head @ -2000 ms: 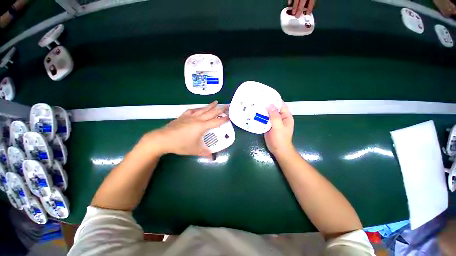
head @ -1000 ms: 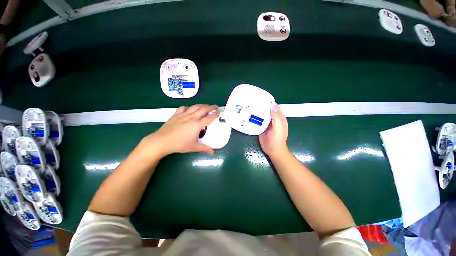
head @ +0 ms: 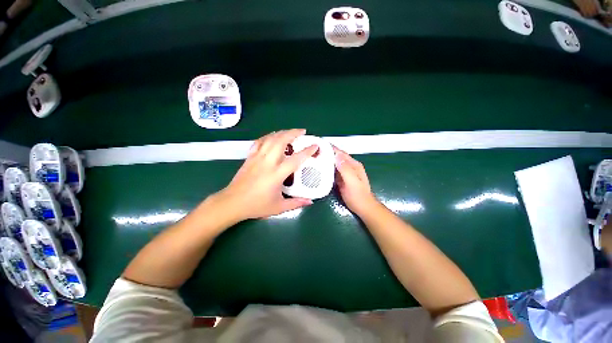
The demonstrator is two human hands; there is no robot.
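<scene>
A white unit [head: 311, 175] with a dotted grille and dark round openings faces up between my hands, in front of the pale rail. My left hand [head: 270, 173] grips its left side, with fingers over the top of the cover and the thumb at its lower edge. My right hand [head: 351, 181] holds its right edge. No board or blue part shows on this unit; whether the open half lies under the cover is hidden. An open unit with a blue part [head: 215, 102] lies on the belt beyond the rail.
Stacked open units [head: 41, 244] stand at the left of the bench. A white sheet [head: 557, 228] lies at right, by a neighbouring person's sleeve [head: 570, 305]. Covered units lie on the belt at far left [head: 43, 95], top middle [head: 346, 27] and top right [head: 515, 17]. A pale rail [head: 456, 140] crosses ahead.
The open half in my right hand and the cover in my left have come together, and only the cover face shows now. The units on the belt have shifted left in view.
</scene>
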